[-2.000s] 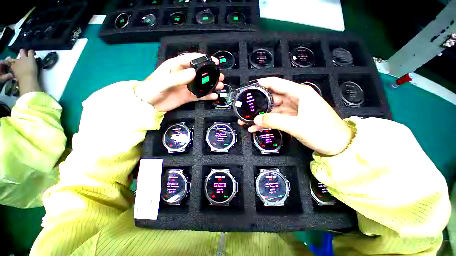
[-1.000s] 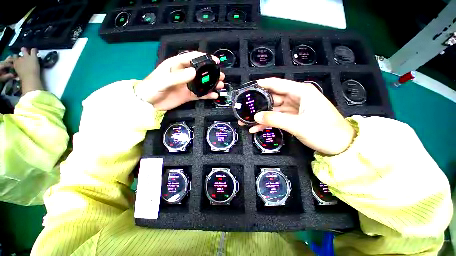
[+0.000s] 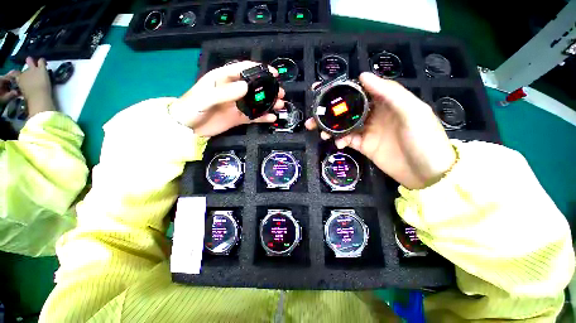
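My left hand [image 3: 218, 98] holds a black watch unit [image 3: 258, 92] on edge; its dark screen shows a green block. My right hand [image 3: 401, 126] holds a second watch unit [image 3: 341, 108] face up, fingers around its rim; its screen shows an orange block and small red and green spots. Both are held above a black foam tray [image 3: 316, 278]. Several round watches sit in its square pockets, many with small pink text. My right hand and sleeve hide some pockets.
A white paper label [image 3: 189, 234] lies at the tray's near left corner. Another foam tray [image 3: 189, 39] with watches lies behind. A coworker's hand [image 3: 35, 82] and yellow sleeve are at the left. A white sheet [image 3: 398, 14] and a red object [image 3: 516, 95] lie beyond the tray.
The right-hand watch has risen and tilted up, and its screen went from pink text to an orange block. My right thumb moved off the glass to the rim. My left hand barely moved.
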